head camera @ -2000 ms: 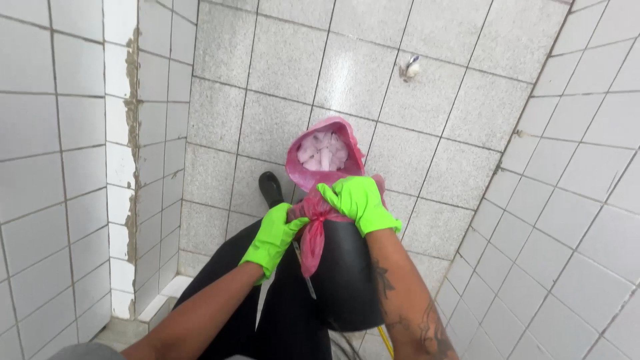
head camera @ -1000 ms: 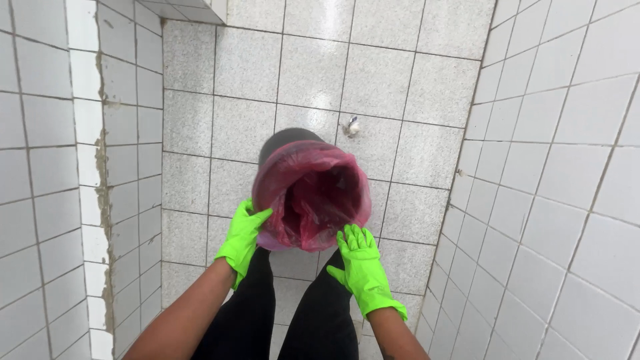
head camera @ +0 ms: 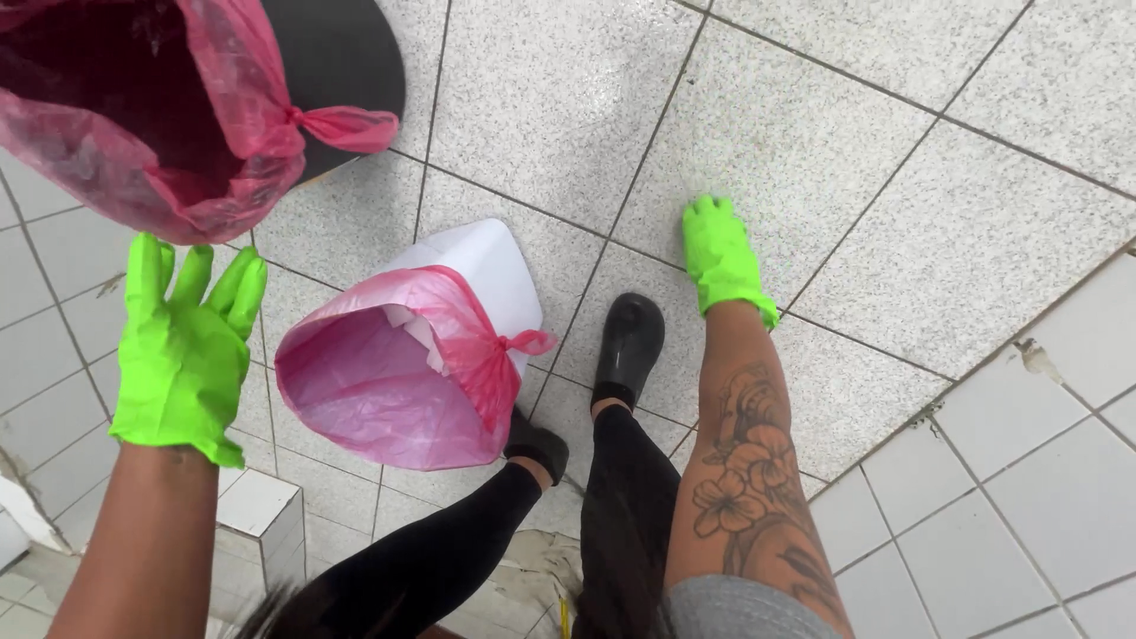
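Observation:
My left hand (head camera: 186,346), in a bright green rubber glove, has its fingers spread just below the rim of a dark bin (head camera: 355,80) lined with a knotted red plastic bag (head camera: 240,98). Whether the fingertips touch the bag I cannot tell. Right of that hand, a white bin (head camera: 484,266) with a pink plastic liner (head camera: 408,435) knotted at its side stands near my feet; some white pieces show inside its rim. My right hand (head camera: 723,253), gloved alike, is out over the floor tiles, fingers pointing away and holding nothing visible.
Speckled floor tiles (head camera: 799,151) run between white-tiled walls (head camera: 1003,497). My black shoes (head camera: 630,342) are right of and below the white bin. A tiled ledge (head camera: 257,501) juts out at the lower left, and something thin and yellow (head camera: 564,617) shows at the bottom edge.
Both hands are off the bag rim, well apart. The dark lined bin is at the upper left, no longer straight ahead of me. The view has turned, and the white bin shows whole.

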